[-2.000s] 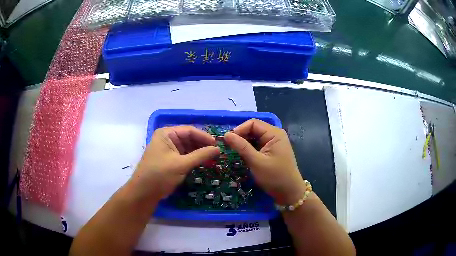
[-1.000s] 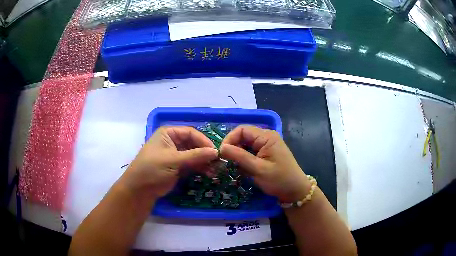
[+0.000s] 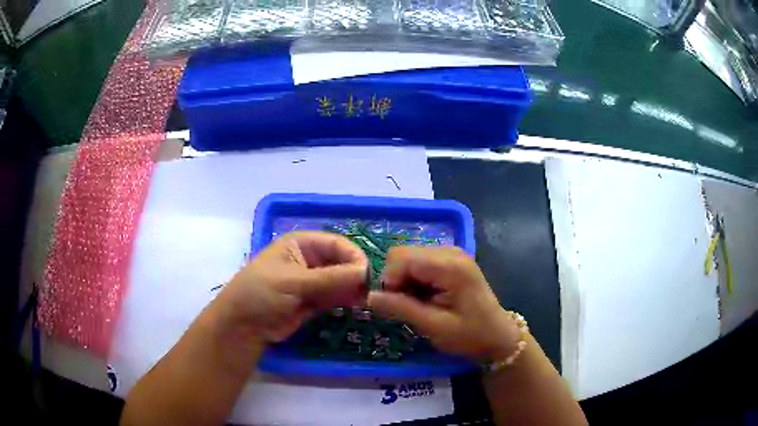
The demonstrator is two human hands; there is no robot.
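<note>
The shallow blue tray [image 3: 361, 367] lies under both my hands. Small green circuit boards with silver parts [image 3: 381, 342] lie loose in its near half, and thin green strips [image 3: 362, 235] lie in its far half. My left hand [image 3: 303, 279] is over the tray, with thumb and finger pinched on a small dark, thin piece [image 3: 369, 273], probably a circuit board. My right hand [image 3: 445, 295] is close beside it, fingers curled and thumb tip near the piece. Its fingertips are blurred, and whether it holds anything is hidden.
A long blue bin [image 3: 349, 121] stands behind the tray, with a clear compartment tray [image 3: 357, 37] on top. Pink bubble wrap [image 3: 100, 241] lies at left. A black mat [image 3: 509, 241], a white sheet [image 3: 644, 274] and yellow-handled pliers [image 3: 720, 254] are at right.
My fingertips, which met over the tray, have moved slightly nearer to me and a little apart. My right fingers are more curled. The whole view has shifted slightly.
</note>
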